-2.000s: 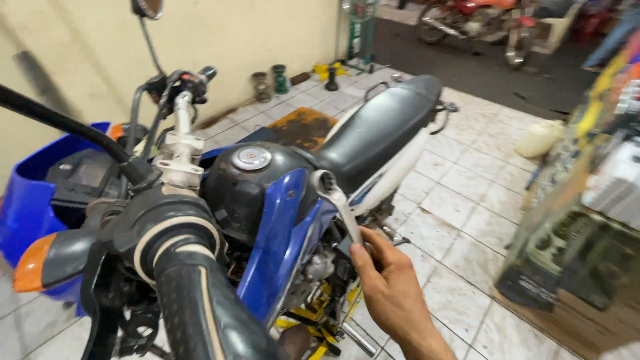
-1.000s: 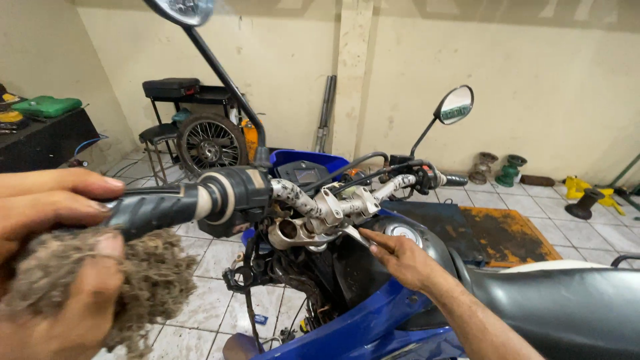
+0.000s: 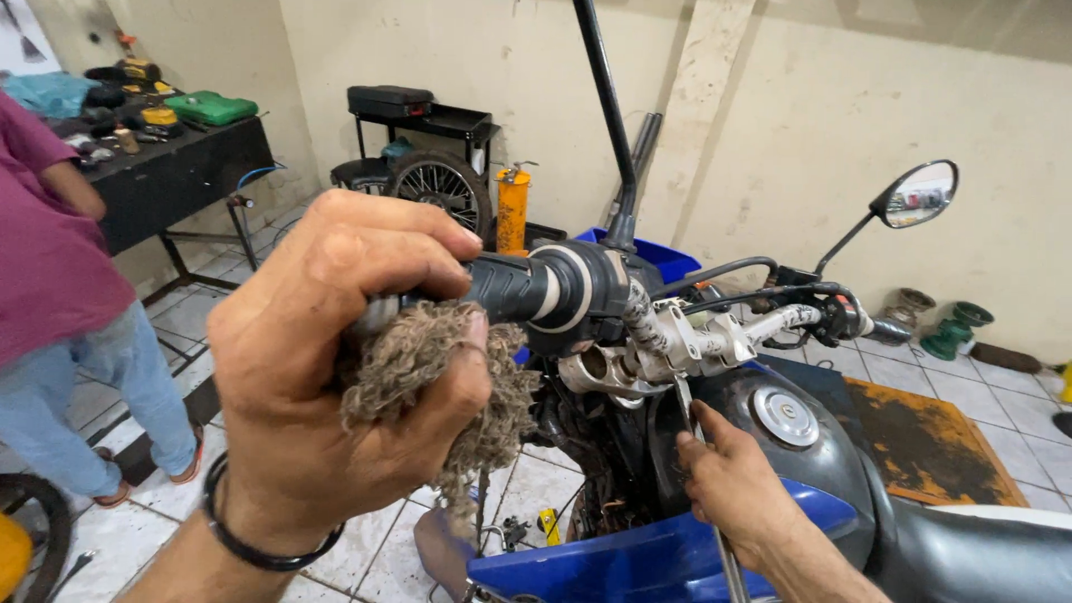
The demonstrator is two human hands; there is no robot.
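My left hand (image 3: pixel 335 368), with a black band at its wrist, is closed round the end of the black rubber handlebar grip (image 3: pixel 507 287) and a wad of grey-brown shop rag (image 3: pixel 444 368) pressed under it. My right hand (image 3: pixel 733 477) holds a metal wrench (image 3: pixel 727 561) over the fuel tank (image 3: pixel 737 402). The wrench's upper end meets the underside of the silver handlebar clamp (image 3: pixel 674 339); how it seats there is hidden. The white, scuffed handlebar (image 3: pixel 783 322) runs through the clamp. Beside it, the round bore of the triple clamp (image 3: pixel 590 365) shows.
A person in a maroon shirt (image 3: pixel 59 243) stands at the left by a black workbench (image 3: pixel 180 180). Beyond the motorcycle are a spoked wheel (image 3: pixel 440 188) and an orange cylinder (image 3: pixel 512 209). A mirror (image 3: pixel 921 194) rises at the right; a stained orange board (image 3: pixel 930 444) lies on the tiles.
The view has swung left and down the handlebar. My left hand, out of view two seconds ago, is on the grip with the rag. The wrench has moved from above the tank to the handlebar clamp.
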